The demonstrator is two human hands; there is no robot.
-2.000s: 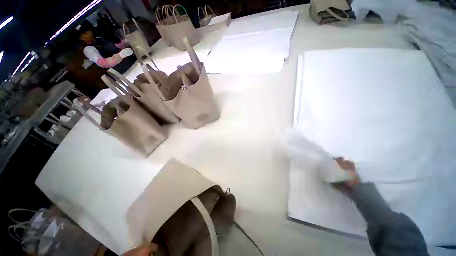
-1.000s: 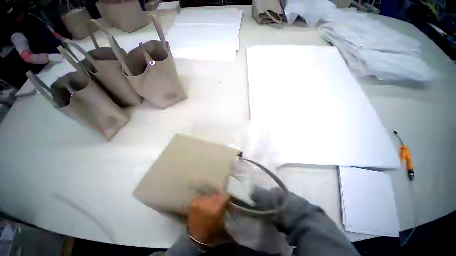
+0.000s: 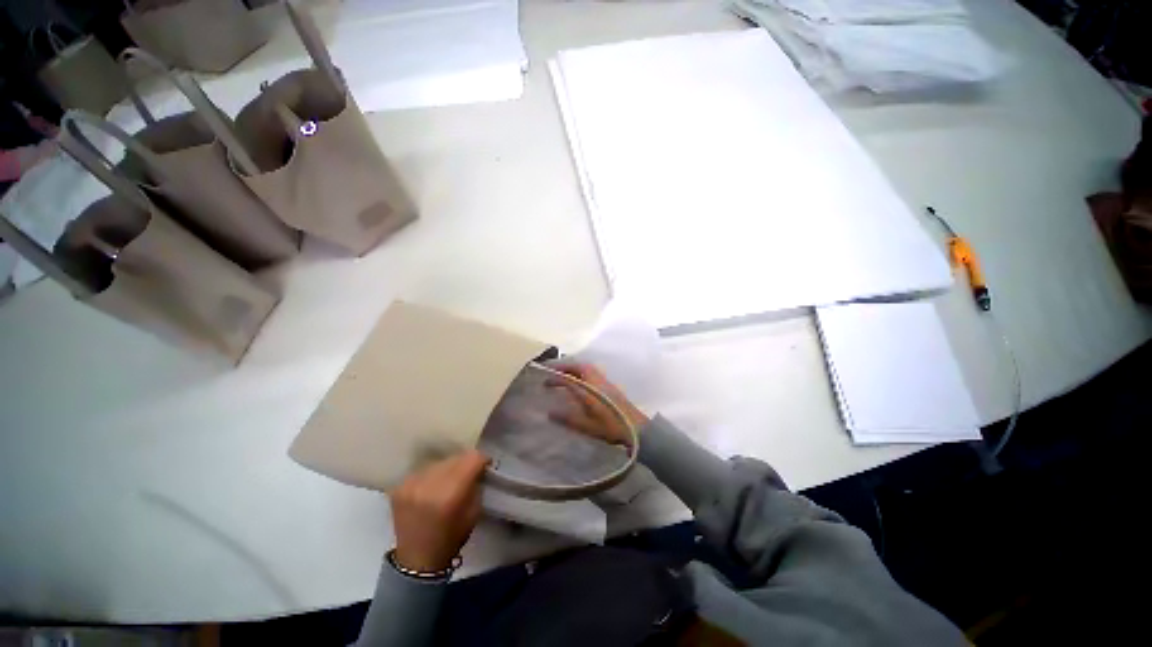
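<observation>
A taupe tote bag lies on its side near the table's front edge, mouth facing right, one handle looping out. My left hand is shut on the lower rim of its mouth. My right hand is at the mouth, inside the handle loop, fingers bent and somewhat apart; whether it grips anything cannot be told. Thin white paper shows behind my right hand, and a pale piece shows below the handle. Greyish, crumpled-looking material shows in the mouth; paper and lining are hard to tell apart there.
Several taupe totes stand at the left. A large white sheet stack lies right of centre, with a smaller pile below it. An orange tool with a pale hose lies at the right. White sheets are heaped at the far side.
The view has shifted down and right. My right hand has come from the large stack with white paper to the bag's mouth. My left hand now grips the rim of the bag lying in front of me.
</observation>
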